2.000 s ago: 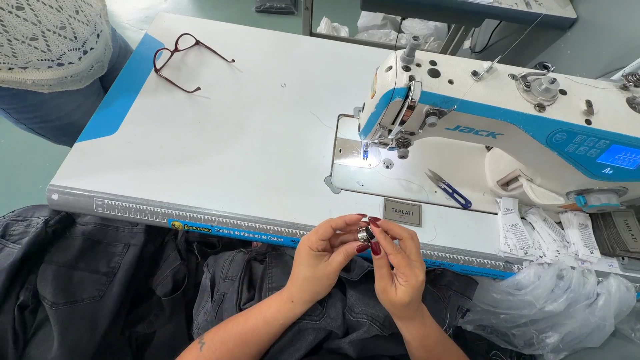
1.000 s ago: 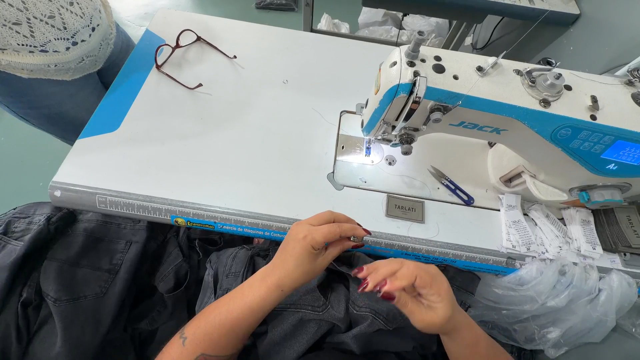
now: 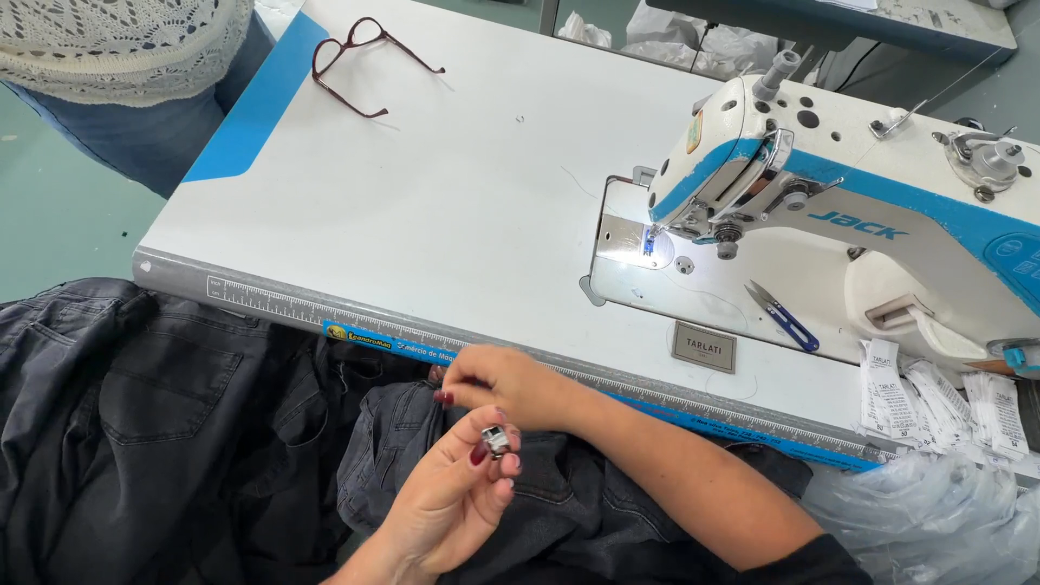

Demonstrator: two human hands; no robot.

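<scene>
My left hand (image 3: 455, 479), palm turned up, grips a small shiny metal bobbin case (image 3: 495, 439) between thumb and fingers. Just above it, my right hand (image 3: 504, 388) reaches across from the right with bent fingers at the table's front edge; whether they pinch a thread cannot be told. Dark denim jeans (image 3: 552, 479) lie under both hands. Up and to the right stands a white and blue Jack sewing machine (image 3: 861, 203), its needle area lit. Blue-handled thread snips (image 3: 784, 318) rest beside its bed, and a grey label patch (image 3: 704, 347) lies nearer the edge.
More dark jeans (image 3: 171, 390) hang at the left front. Red-framed glasses (image 3: 341, 42) lie on the white table (image 3: 455, 203). Bundled white care labels (image 3: 886, 390) and clear plastic bags (image 3: 934, 512) are at the right. Another person (image 3: 146, 106) stands at the far left.
My left hand has moved down from the table edge and turned palm up with the bobbin case. My right hand, spread at the right a second ago, has crossed leftward above it.
</scene>
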